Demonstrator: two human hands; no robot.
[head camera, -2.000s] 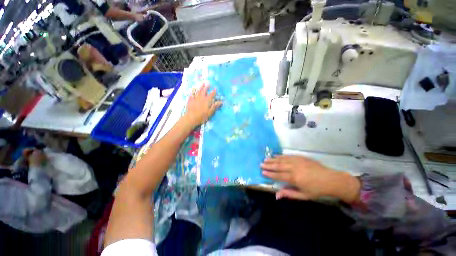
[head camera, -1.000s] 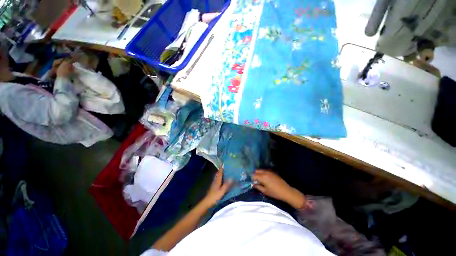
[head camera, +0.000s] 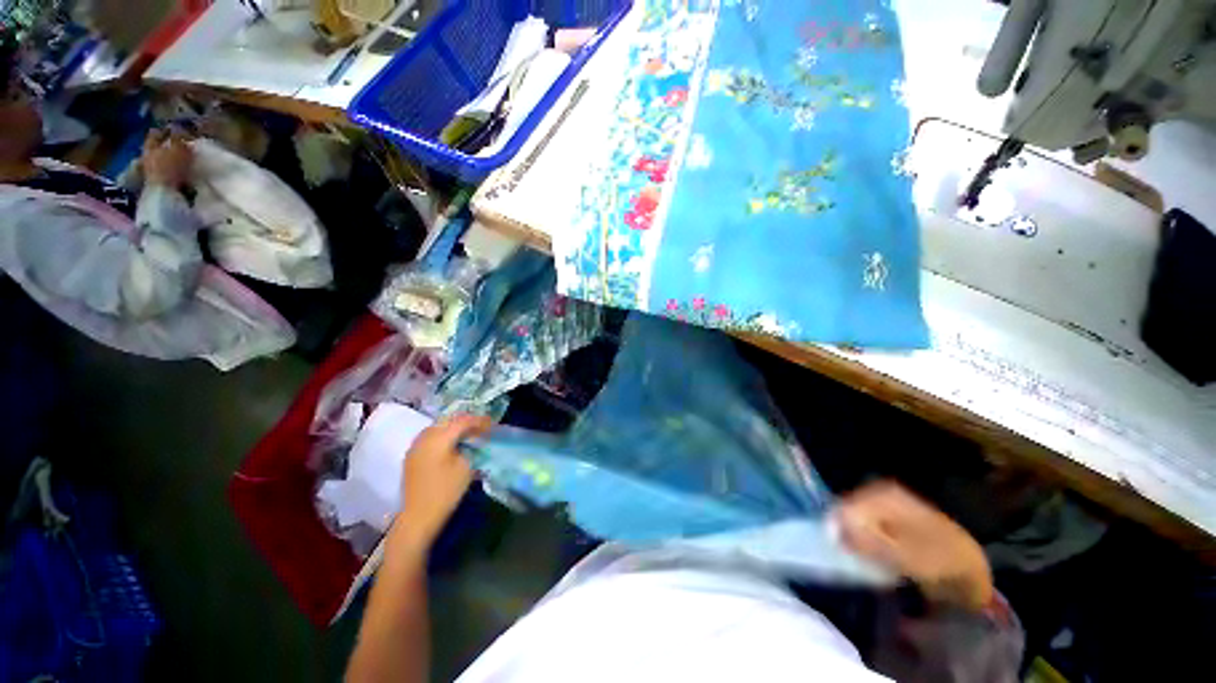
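A bright turquoise printed panel (head camera: 800, 174) with a white, red-flowered band on its left side lies flat on the white table, its near end at the front edge. Below the edge, a second blue floral cloth (head camera: 667, 414) is stretched over my lap. My left hand (head camera: 447, 460) grips its left corner. My right hand (head camera: 914, 540), blurred, grips its right end, where the pale side shows. The cloth's upper part goes up under the table edge. The needle area (head camera: 987, 180) of the sewing machine (head camera: 1107, 67) is right of the flat panel; no cloth is under it.
A blue plastic basket (head camera: 460, 158) with pale pieces stands left of the panel. A red bin (head camera: 287, 500) with plastic bags is on the floor at left. A black block (head camera: 1184, 300) lies at the right. Another person (head camera: 120, 267) sits at far left.
My hands have left the table panel for the cloth below and have spread apart, stretching it wide across my lap. The view has tilted down, showing the red bin.
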